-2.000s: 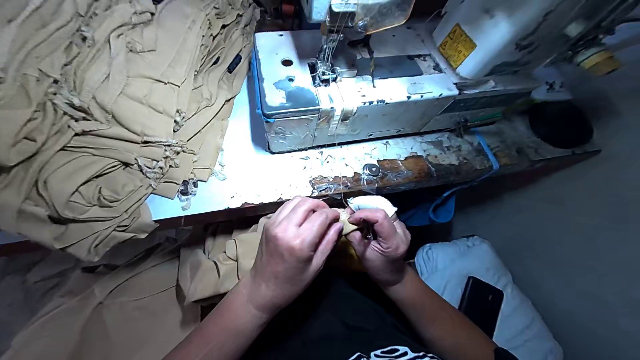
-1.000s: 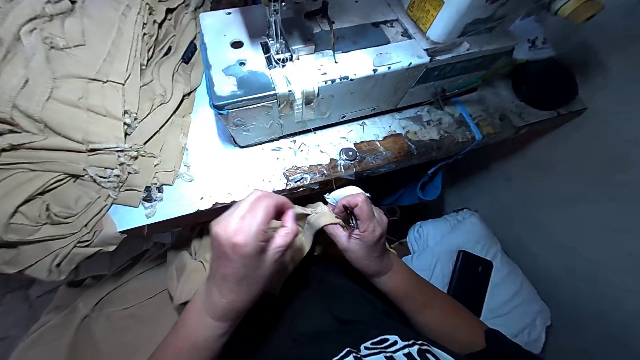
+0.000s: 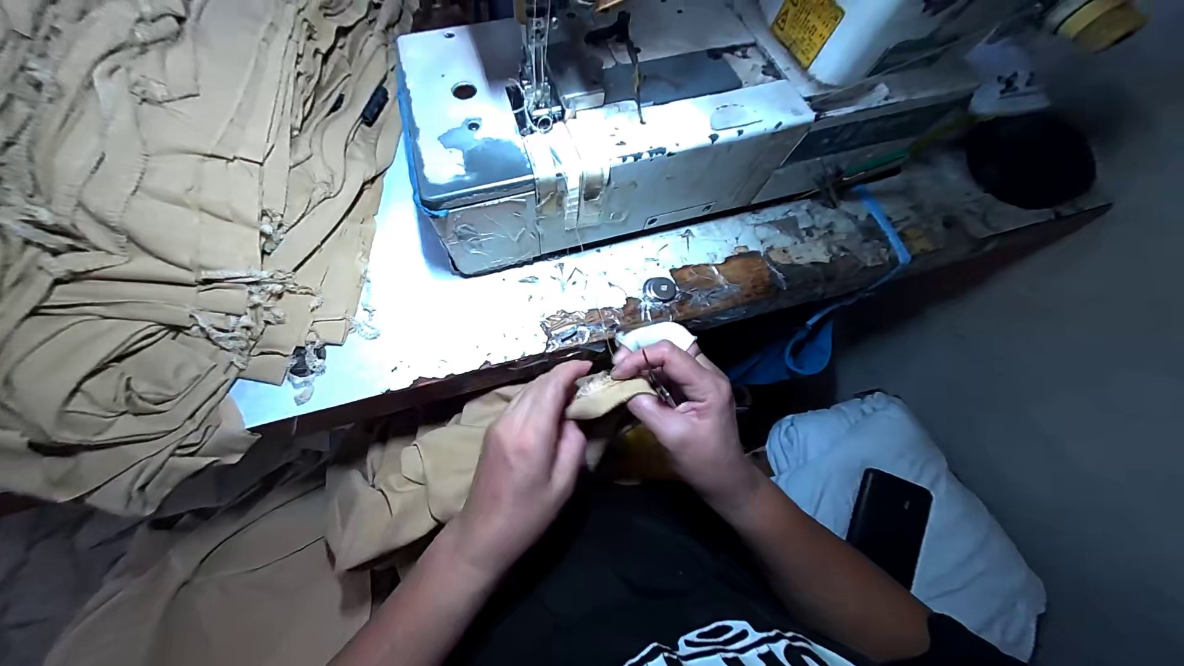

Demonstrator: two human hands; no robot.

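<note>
My left hand (image 3: 529, 433) grips one side of a folded edge of a khaki garment (image 3: 606, 396), just in front of the table. My right hand (image 3: 686, 407) pinches the other side, and a small dark metal tool, partly hidden, lies within its fingers; its kind cannot be made out. Frayed pale threads show on the cloth between the two hands. A white piece (image 3: 659, 335) of unclear kind is just behind my right fingers. The rest of the garment (image 3: 425, 472) hangs to the left over my lap.
An industrial sewing machine (image 3: 638, 185) stands on the worn table (image 3: 462, 319). Khaki garments (image 3: 185, 213) are heaped at the left. A blue strap (image 3: 883, 227) crosses the table edge. At the lower right a black phone (image 3: 890, 523) rests on a pale cushion or cloth bundle (image 3: 980, 564).
My left hand was farther from my right one second ago, with cloth stretched between them; now they are close together. The view has shifted somewhat.
</note>
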